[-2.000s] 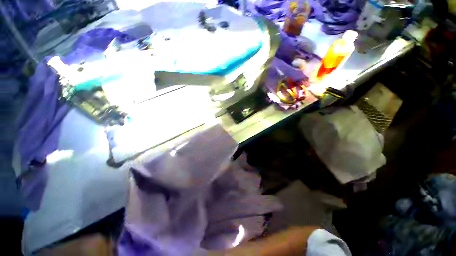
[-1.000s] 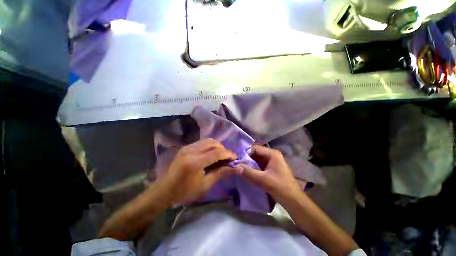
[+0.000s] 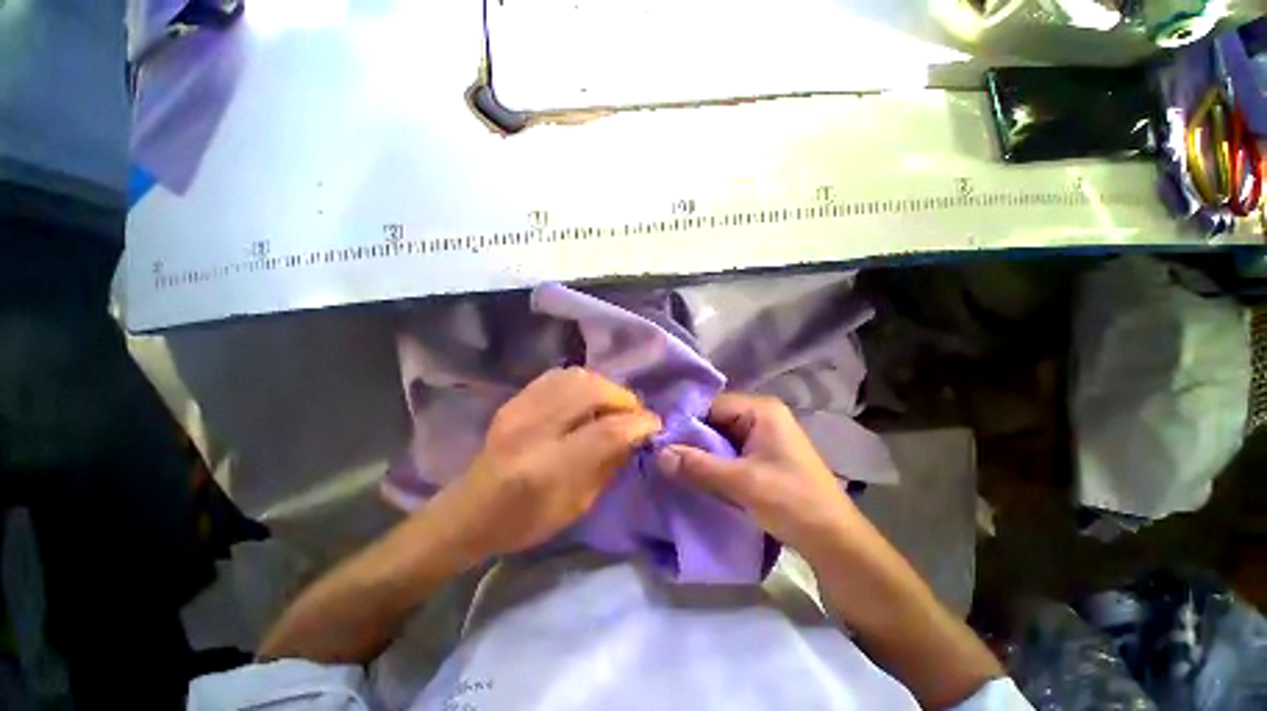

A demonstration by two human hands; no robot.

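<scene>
A purple garment piece (image 3: 632, 340) lies bunched over my lap, below the table's front edge. My left hand (image 3: 563, 452) pinches the cloth at the centre with its fingertips. My right hand (image 3: 757, 458) pinches the same cloth just to the right, thumb and fingers close to my left fingertips. The exact fold or seam between the fingertips is small and partly hidden by them. Paler lilac cloth spreads out behind and to both sides of the hands.
The white table (image 3: 348, 181) has a printed ruler (image 3: 611, 218) along its front edge. A flat black rectangle (image 3: 1074, 114) and red-and-yellow scissors handles (image 3: 1223, 153) lie at the right. Purple cloth (image 3: 188, 97) lies at the far left. A whitish bag-like item (image 3: 1160, 389) hangs below the table at right.
Since two seconds ago the view has turned down to the lap, and both hands have come together on the purple cloth. Over the last second they stay there, with the cloth shifting slightly.
</scene>
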